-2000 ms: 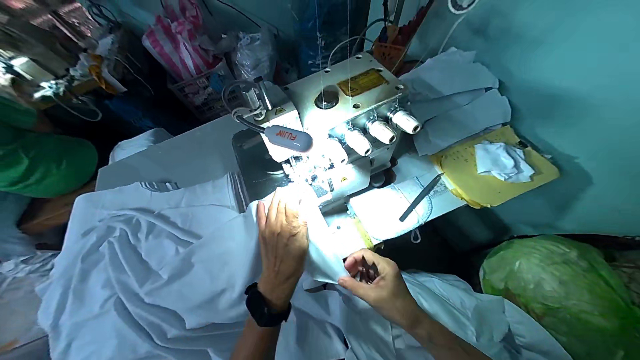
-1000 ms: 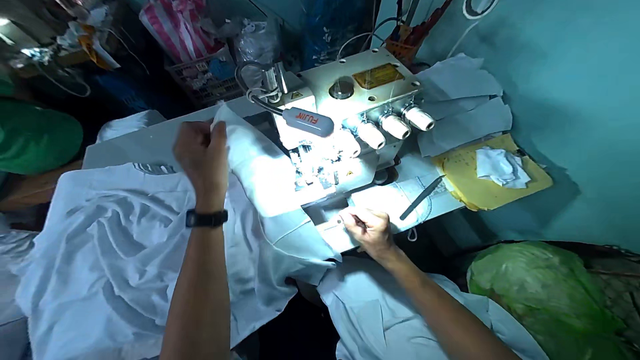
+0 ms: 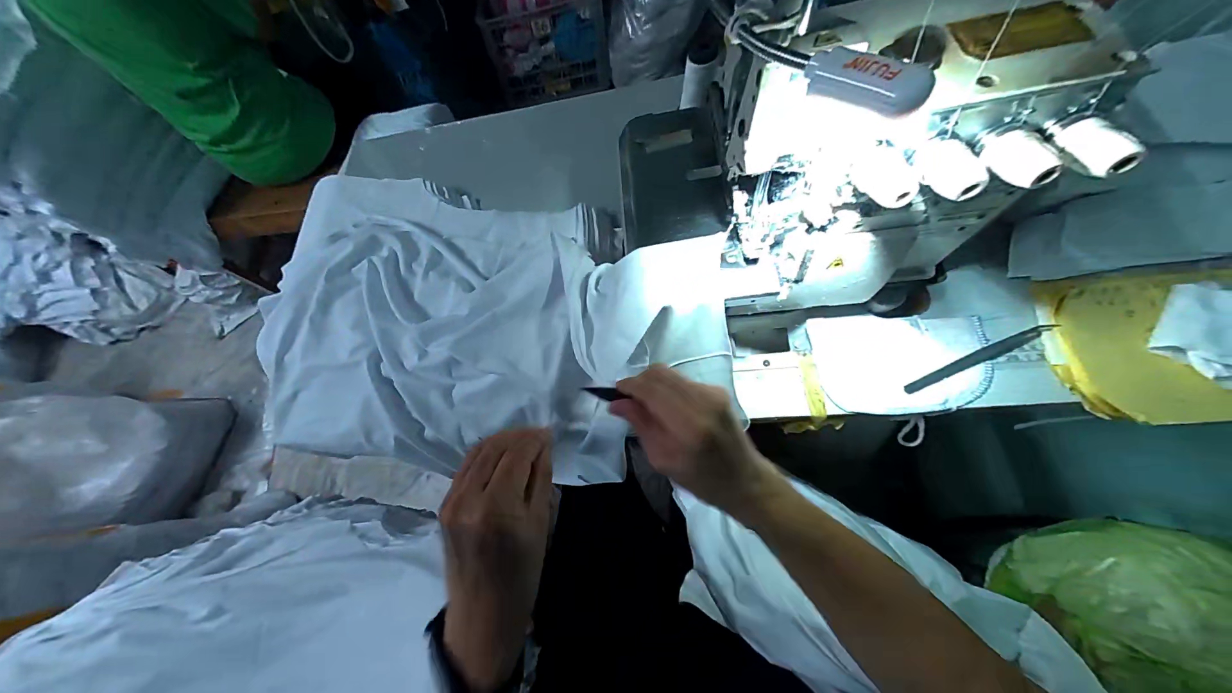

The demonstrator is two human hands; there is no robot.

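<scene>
White fabric (image 3: 433, 318) lies in folds on the sewing table, its right part reaching the needle area of an overlock sewing machine (image 3: 866, 241) under a bright lamp. My left hand (image 3: 500, 491) is at the fabric's near edge, fingers bent downward; whether it pinches cloth cannot be told. My right hand (image 3: 688, 428) is closed around a small dark pointed tool (image 3: 606, 394), likely thread snips, its tip pointing left above the fabric. To the right, dark tweezers (image 3: 977, 359) lie across a white cloth piece with a stitched edge (image 3: 890, 361).
A person in green (image 3: 221, 96) sits at the upper left. White cloth (image 3: 241, 616) lies at the lower left, near a plastic-wrapped bundle (image 3: 106, 462). A yellow pad (image 3: 1136, 337) with cloth is at the right, above a green plastic bag (image 3: 1126, 597). A plastic basket (image 3: 544, 48) stands behind the table.
My left hand has come down from beside the machine to the fabric's near edge. My right hand has moved left, over the fabric. The view has shifted left.
</scene>
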